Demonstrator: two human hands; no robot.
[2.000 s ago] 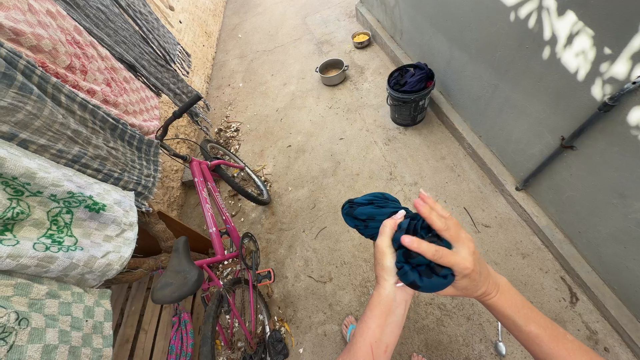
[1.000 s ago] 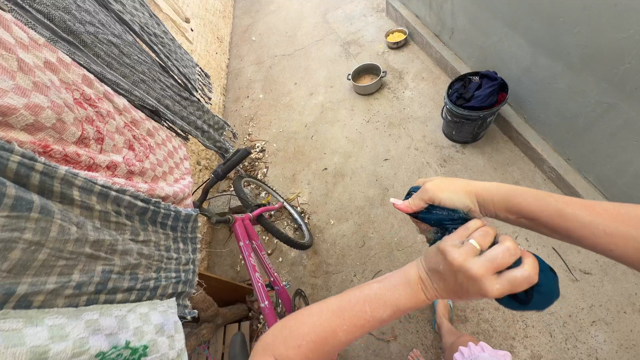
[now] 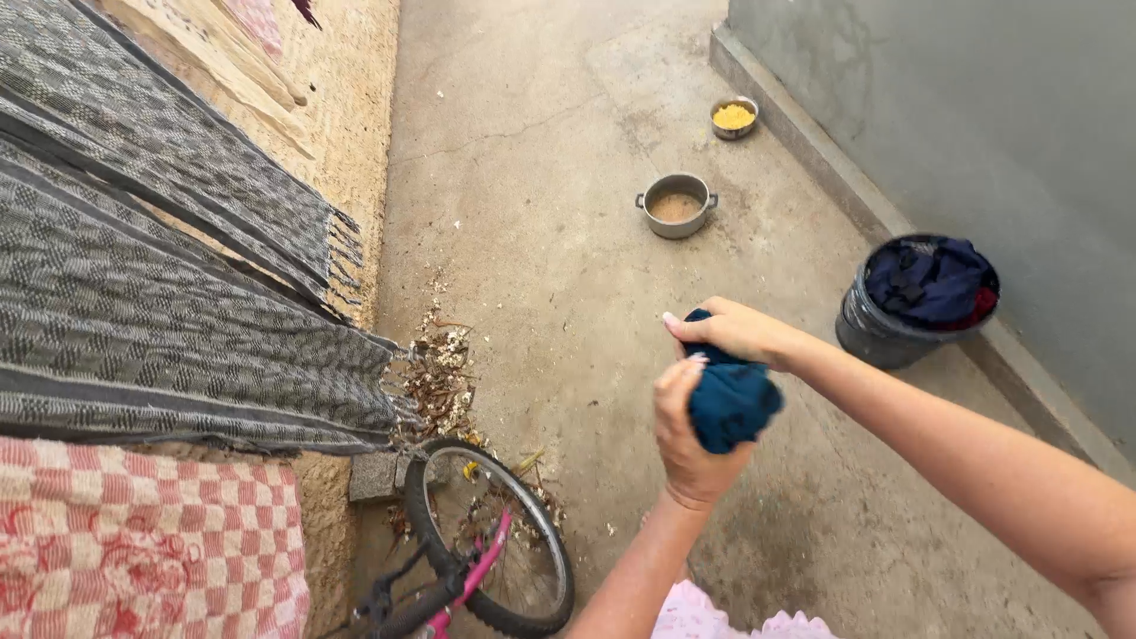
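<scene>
A bunched dark teal cloth (image 3: 735,404) is gripped between my two hands above the concrete floor. My left hand (image 3: 697,444) holds it from the lower left, with the fingers curled round its side. Just above, my right hand (image 3: 732,330) is closed on the upper end of the same cloth, thumb pointing left. The two hands are close together. What the palms cover cannot be seen. To the right of my hands stands a black bucket (image 3: 874,333) filled with dark blue and some dark red cloth (image 3: 932,282).
A two-handled metal pot (image 3: 676,222) and a bowl of yellow food (image 3: 734,116) stand on the floor ahead. Fringed grey cloths (image 3: 177,302) and a red checked cloth (image 3: 151,541) hang at left, above a pink bicycle's front wheel (image 3: 555,568). A grey wall (image 3: 967,115) rises at right.
The cloth was stretched between my hands a second ago and is now a compact bunch with the hands closer together. The view has shifted, with less of the bicycle showing.
</scene>
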